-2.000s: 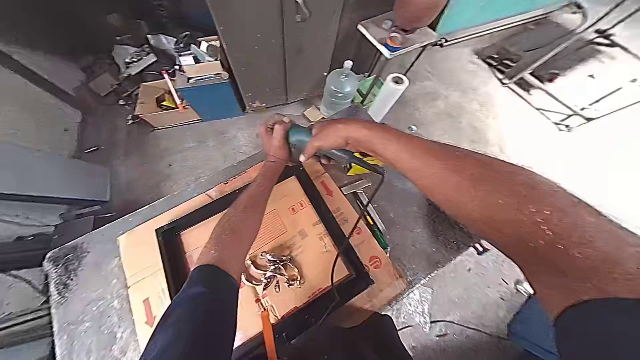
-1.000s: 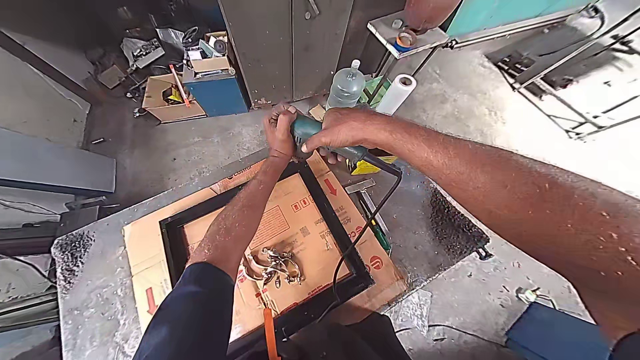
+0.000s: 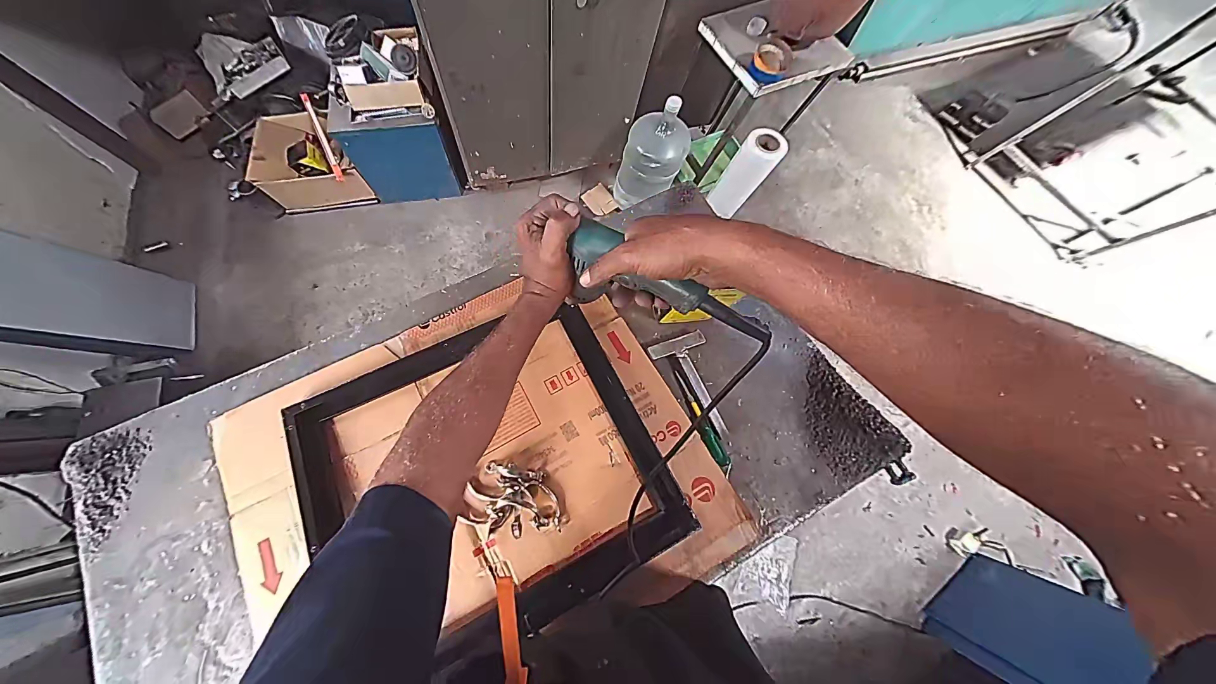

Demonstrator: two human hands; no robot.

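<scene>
A green corded angle grinder (image 3: 597,243) is held in both my hands at the far corner of a black rectangular metal frame (image 3: 617,399). My left hand (image 3: 549,245) grips its head end from the left. My right hand (image 3: 665,252) wraps around its body, and the black cord (image 3: 736,380) loops down over the frame's right side. The grinder's disc is mostly hidden, so contact with the frame cannot be told. Beneath the frame lies flattened printed cardboard (image 3: 256,475). Shiny metal clamp-like parts (image 3: 515,496) and an orange-handled tool (image 3: 510,627) lie inside and across the near side.
Right of the frame, a green-handled tool (image 3: 711,442) and a metal square-like tool (image 3: 676,344) lie on the worktable (image 3: 788,456). Beyond its far edge stand a large water bottle (image 3: 654,152), a white roll (image 3: 750,171) and a blue cabinet (image 3: 399,160). A blue box (image 3: 1035,627) sits at lower right.
The view has shifted slightly. Both hands stay on the grinder at the frame's far corner, with no other plain change.
</scene>
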